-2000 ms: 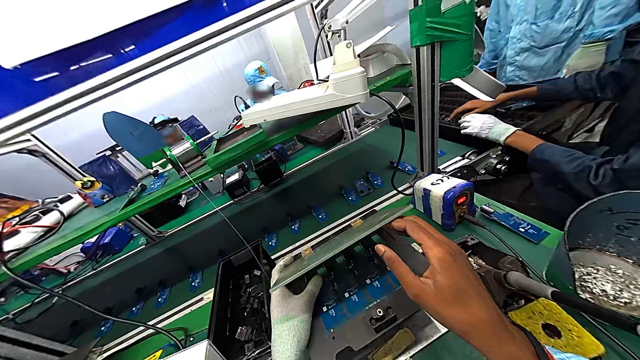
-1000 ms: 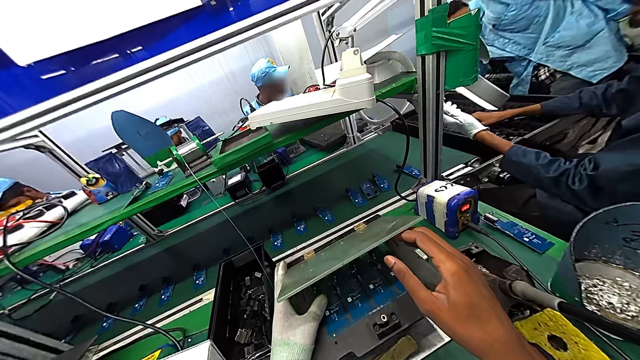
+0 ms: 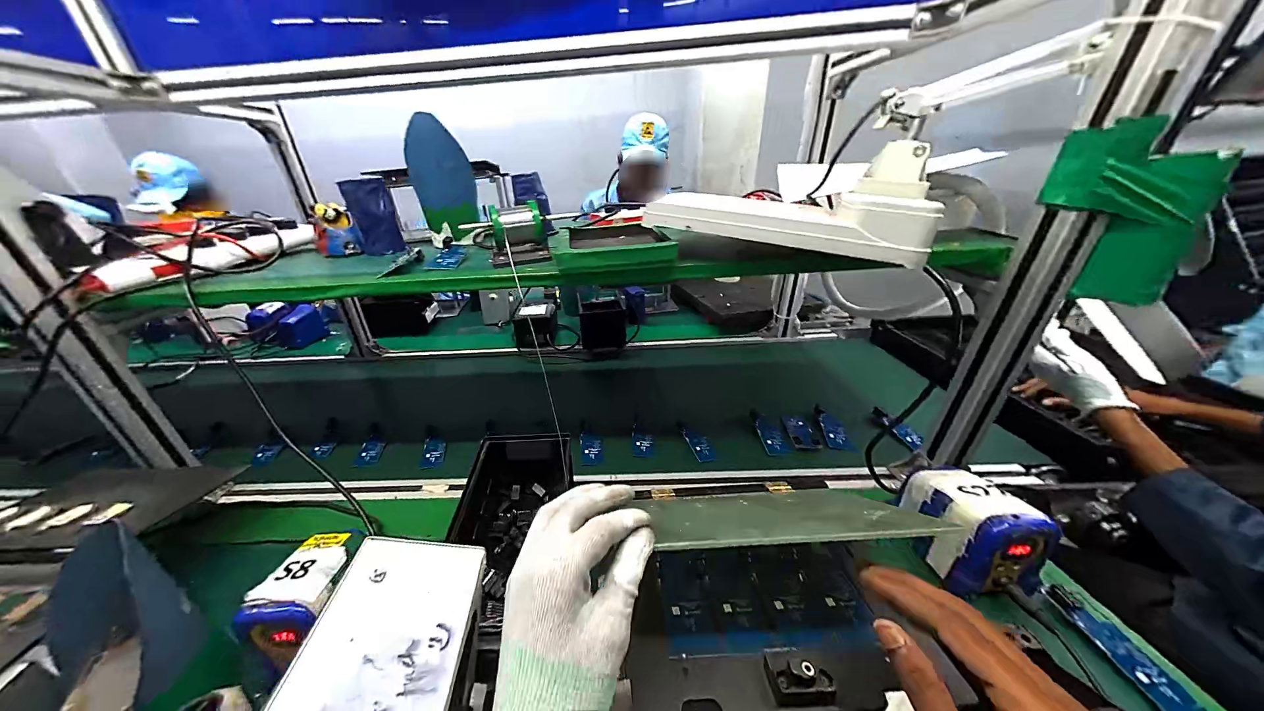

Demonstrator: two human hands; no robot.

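My left hand (image 3: 583, 592), in a white knitted glove, has its fingers and thumb on the left edge of a flat translucent lid (image 3: 790, 517). The lid is hinged and tilted up over a black fixture (image 3: 731, 681). Inside the fixture several blue circuit boards (image 3: 755, 607) lie side by side. My bare right hand (image 3: 948, 642) rests at the fixture's right side, fingers apart, holding nothing that shows. A black latch block (image 3: 800, 677) is at the fixture's front.
A black bin (image 3: 509, 494) of small black parts stands behind my left hand. Soldering stations (image 3: 987, 533) (image 3: 291, 602) flank the fixture. Blue boards (image 3: 591, 446) lie along the green conveyor. A solder wire hangs from a spool (image 3: 518, 225). A co-worker's gloved hand (image 3: 1081, 370) is at the right.
The view has swung, levelling out. My left hand stays at the lid's left edge. My right hand has come off the lid's right corner and is lower, beside the fixture.
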